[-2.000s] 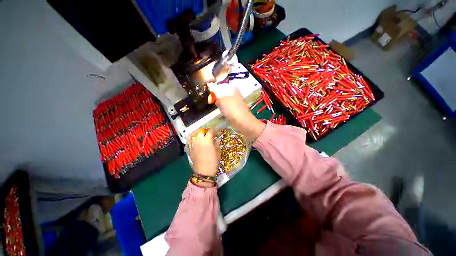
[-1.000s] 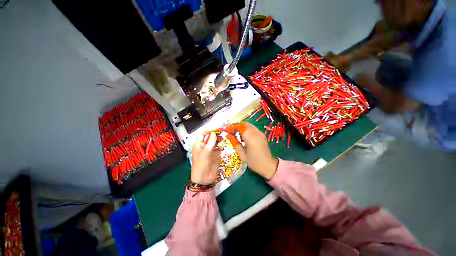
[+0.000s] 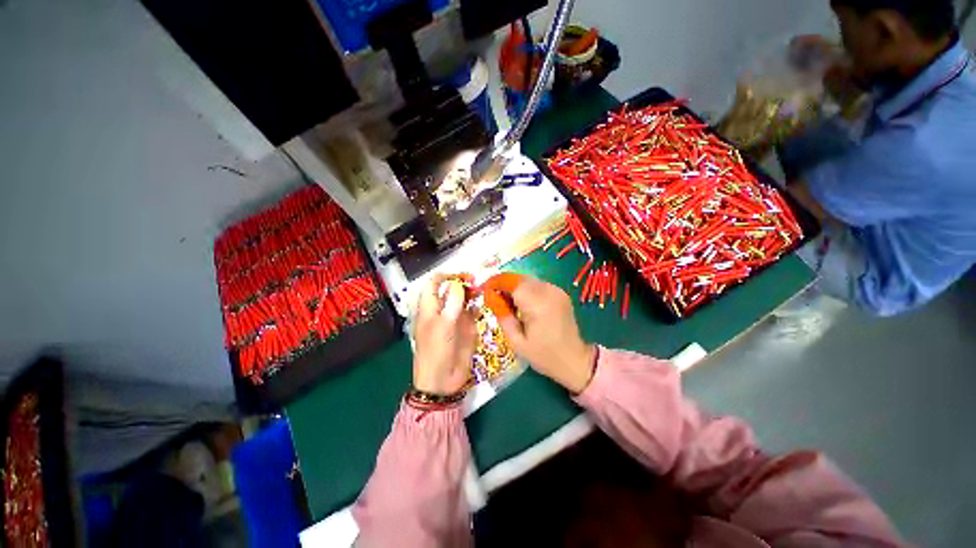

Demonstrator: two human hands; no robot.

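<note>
My left hand and my right hand meet above the pile of gold fittings, in front of the machine. Orange covers show on my fingertips. The fingers of both hands are pinched close together; a small bit of red shows between them, but what each hand holds is too small to tell. The gold fittings lie on a clear plastic bag, partly hidden by my hands. The bench press has a lit fixture under its head, with no hand at it.
A black tray of heaped red sticks stands right, loose red sticks beside it. A tray of rowed red sticks stands left. A gooseneck lamp arches over the machine. A person in blue is beyond the right tray.
My right hand has come back from the machine's fixture to meet my left hand over the gold fittings. A person in blue has appeared at the right and moved lower beyond the tray.
</note>
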